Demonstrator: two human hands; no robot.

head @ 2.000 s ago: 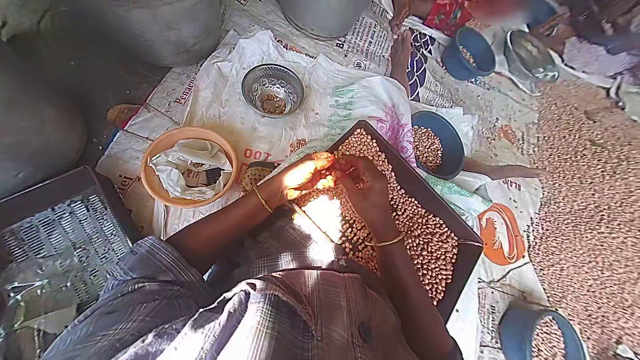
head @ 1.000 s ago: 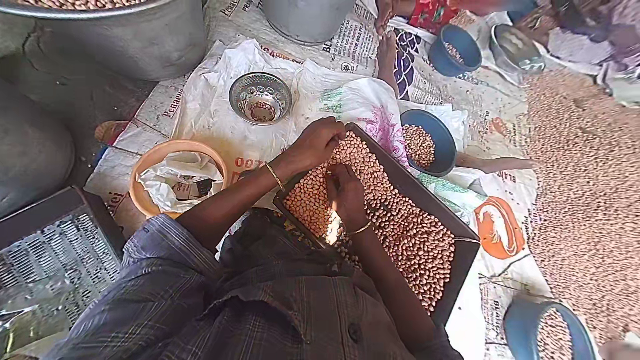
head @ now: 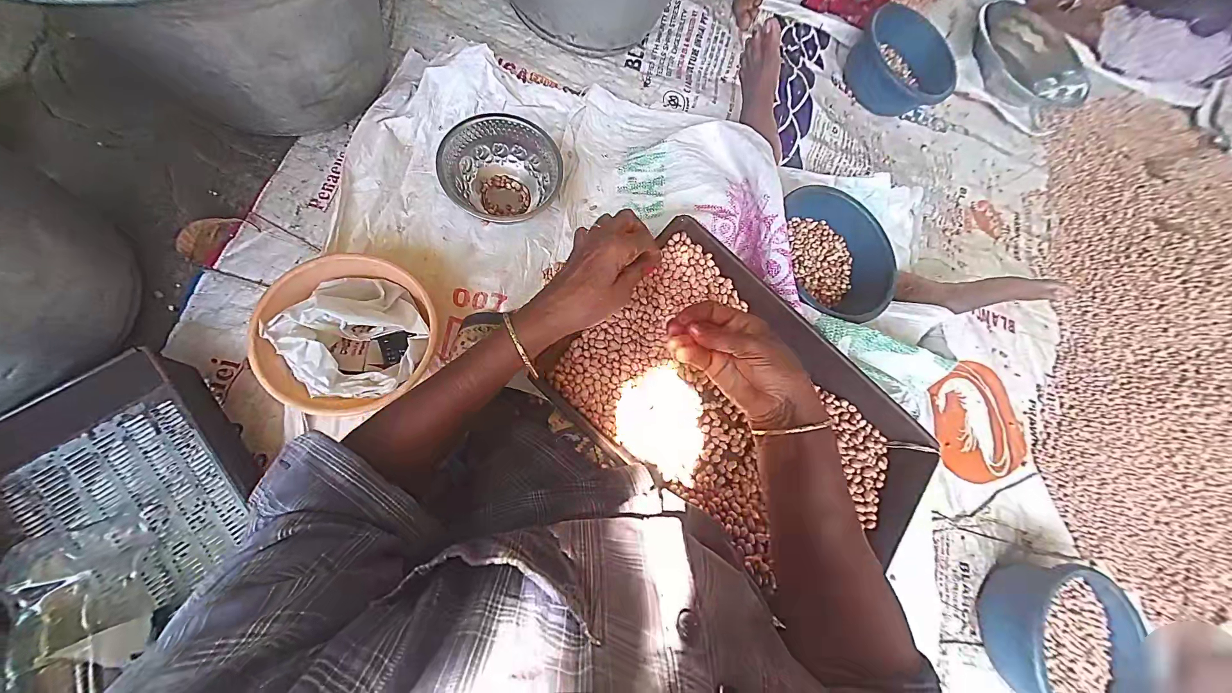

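Observation:
A dark rectangular tray (head: pixel 837 356) of pale, round nuts or seeds (head: pixel 616 356) lies across my lap, with a bright sun patch on its contents. My left hand (head: pixel 608 265) is over the tray's far left edge, knuckles up, its fingers curled; whether anything is in it is hidden. Above the middle of the tray is my right hand (head: pixel 736 361), thumb and fingertips drawn together; a small reddish thing may be between them, too blurred to tell. A metal bowl (head: pixel 499 168) with a few pieces in it stands beyond my left hand.
An orange basin (head: pixel 265 337) holding a white bag is at left, near a slotted crate (head: pixel 125 481). Blue tubs (head: pixel 871 269) stand at right beside a large spread of similar pieces (head: pixel 1145 385). Another person's feet (head: pixel 760 77) rest on the printed sacks (head: pixel 674 144). Large metal pots stand at upper left.
Two seconds ago my hands were together above the tray; now they are apart. Since one second ago, my right hand has lifted from the tray's contents, its fingertips now turned toward my left hand.

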